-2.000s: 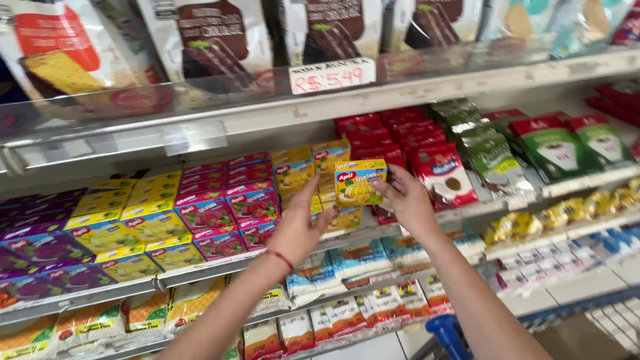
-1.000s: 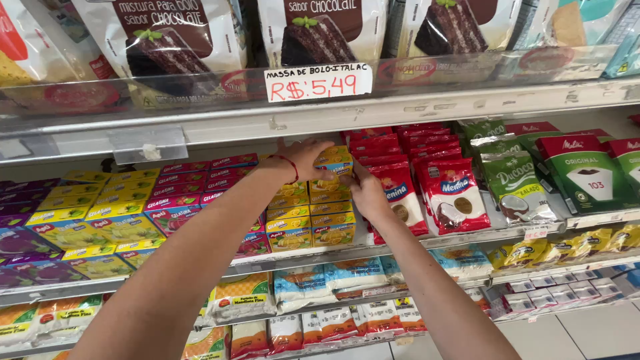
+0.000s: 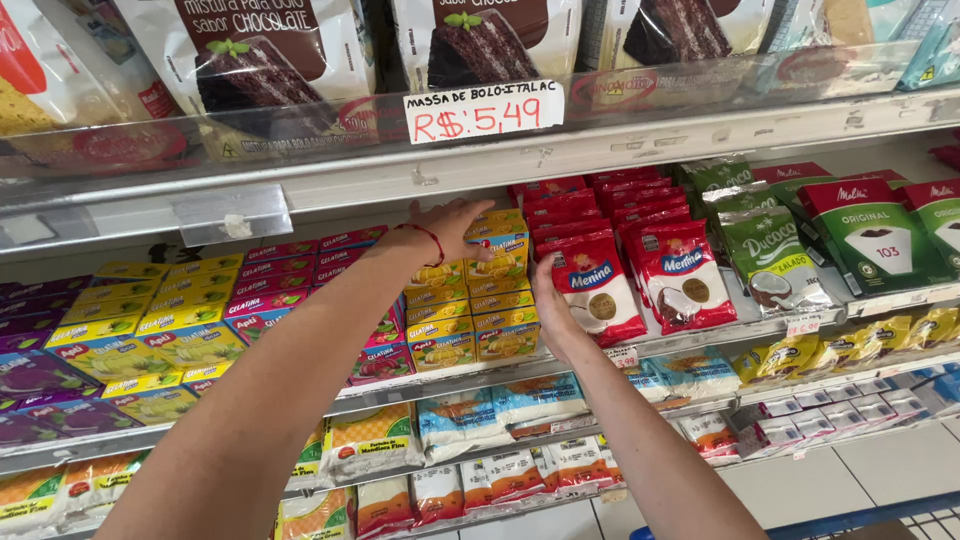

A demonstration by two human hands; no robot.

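Observation:
My left hand, with a red cord at the wrist, reaches over the stacked yellow gelatin boxes. Its fingers lie on the upper boxes; whether it grips one is hard to tell. Beside the right edge of that stack, my right hand stands upright, fingers extended, between the boxes and a red and white packet of grated coconut. Pink gelatin boxes are partly hidden behind my left forearm.
Cake mix pouches stand on the upper shelf behind a clear strip with a price card. Green coconut packets and coffee filter boxes are at right. Flour bags lie below. A blue cart edge shows at lower right.
Two seconds ago both hands held a yellow gelatin box out in front of the shelf; it was at the top of the stack one second ago. My right hand has since come down beside the stack.

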